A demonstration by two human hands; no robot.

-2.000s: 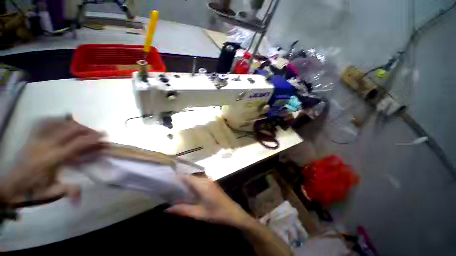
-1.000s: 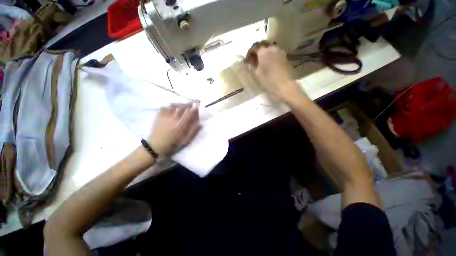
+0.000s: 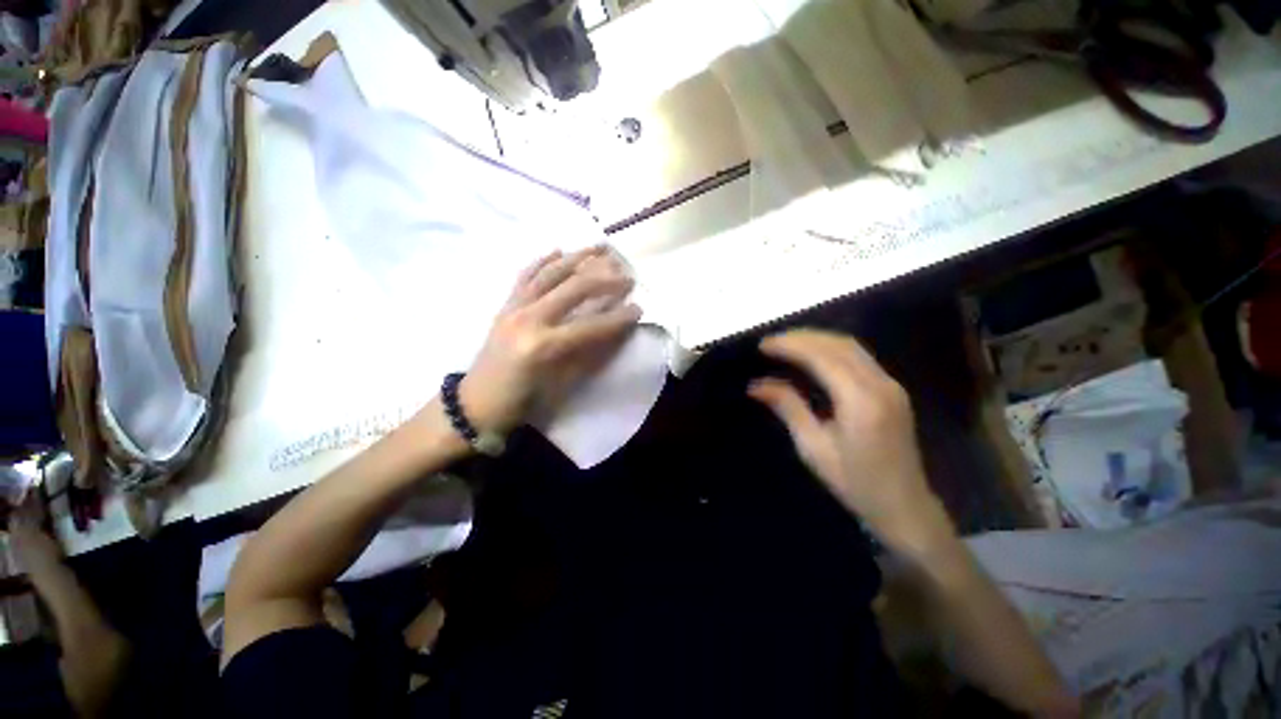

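A white panel (image 3: 393, 183) lies on the machine table, its lower end hanging over the front edge. My left hand (image 3: 565, 330), with a dark bracelet at the wrist, holds the panel at that edge with fingers curled over it. My right hand (image 3: 843, 421) is beyond the table edge, right of the panel, fingers apart, and appears empty. A small pale tip shows at the panel's right side. Cream strips (image 3: 787, 113) lie right of the needle plate. The sewing machine head (image 3: 527, 42) is cut off at the top.
Sewn panels with brown bands (image 3: 148, 239) are stacked at the left. Dark red scissors (image 3: 1159, 70) lie at the upper right. An open box with white pieces (image 3: 1110, 436) and pale fabric (image 3: 1166, 590) are at the lower right. Another person's arm (image 3: 70, 604) shows at the lower left.
My right hand has left the cream strips and come back toward me, past the table edge. My left hand stays on the white panel. The view has shifted closer and lower.
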